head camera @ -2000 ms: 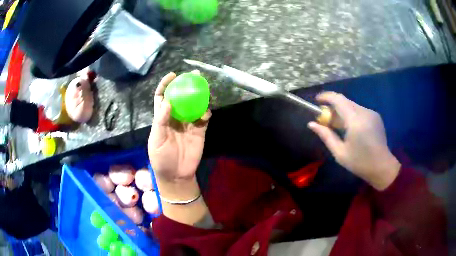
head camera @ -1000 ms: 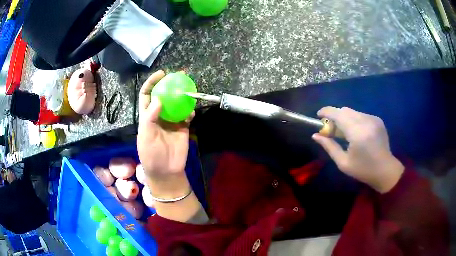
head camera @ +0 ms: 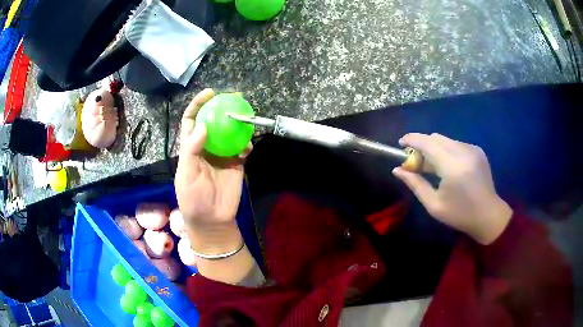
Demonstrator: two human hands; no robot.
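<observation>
A bright green ball (head camera: 225, 131) rests in my left hand (head camera: 209, 172), palm up, with the fingers around its left and lower sides. My right hand (head camera: 450, 182) grips the pale wooden end of a long slim tool (head camera: 316, 133) with a thicker silver-white middle section. The tool's narrow tip lies at the upper middle of the green ball and appears to touch it. Whether the tip enters the ball cannot be told. The rest of the wooden handle is hidden in my right hand.
A blue bin (head camera: 96, 255) below the bench edge holds pink parts (head camera: 153, 216) and green balls. Another green ball (head camera: 260, 5) lies on the speckled bench (head camera: 383, 51). A black band-like object (head camera: 70, 45), white cloth (head camera: 169, 41) and pink figure (head camera: 100, 120) are at left.
The tool's tip has moved from above the ball's right side onto its face. My left hand and the ball have shifted left. Over the last second the pose is nearly unchanged.
</observation>
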